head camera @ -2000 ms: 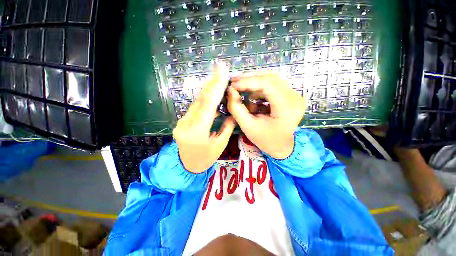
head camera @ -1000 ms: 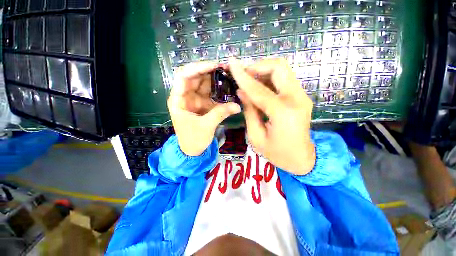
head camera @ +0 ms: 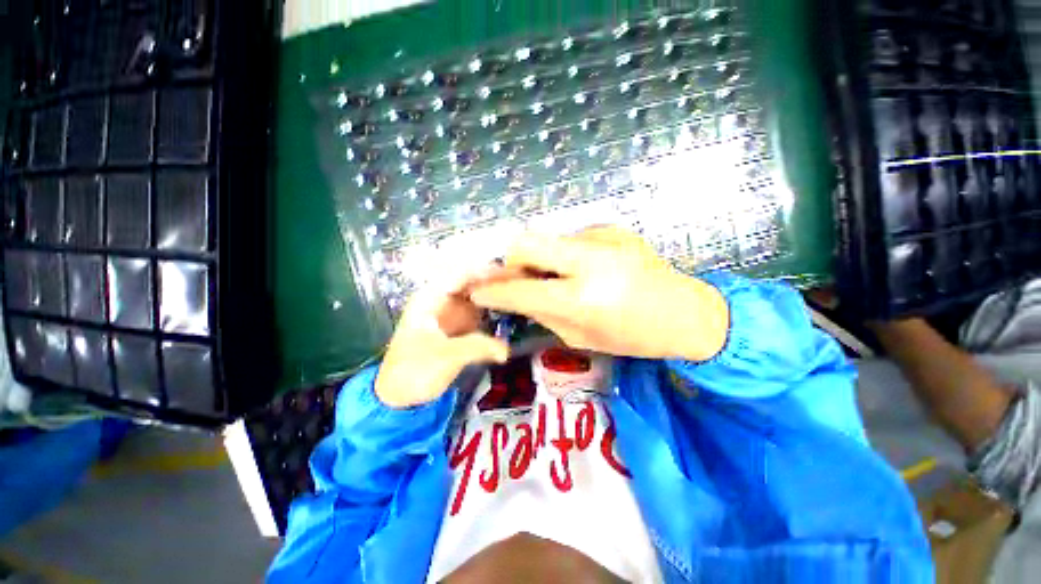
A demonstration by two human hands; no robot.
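Observation:
My left hand [head camera: 440,342] and my right hand [head camera: 605,291] meet in front of my chest, near the front edge of the bench. Between them they hold a small dark device housing [head camera: 502,324], mostly hidden by the fingers. My right hand lies over its top, and my left fingers and thumb are around its left side. A clear blister tray [head camera: 514,126] with rows of small pockets lies just beyond the hands. Dark pieces show in its pockets, and strong glare covers its right and near parts.
A black blister tray [head camera: 131,234] stands at the left and another black blister tray [head camera: 953,171] at the right. A lower black tray [head camera: 291,439] is below the bench edge. Another person's forearm [head camera: 942,376] is at the right. The green mat [head camera: 308,274] lies under the clear tray.
The view has turned and shifted. My right hand has moved over the housing, which showed plainly between the hands a second ago and is now mostly covered.

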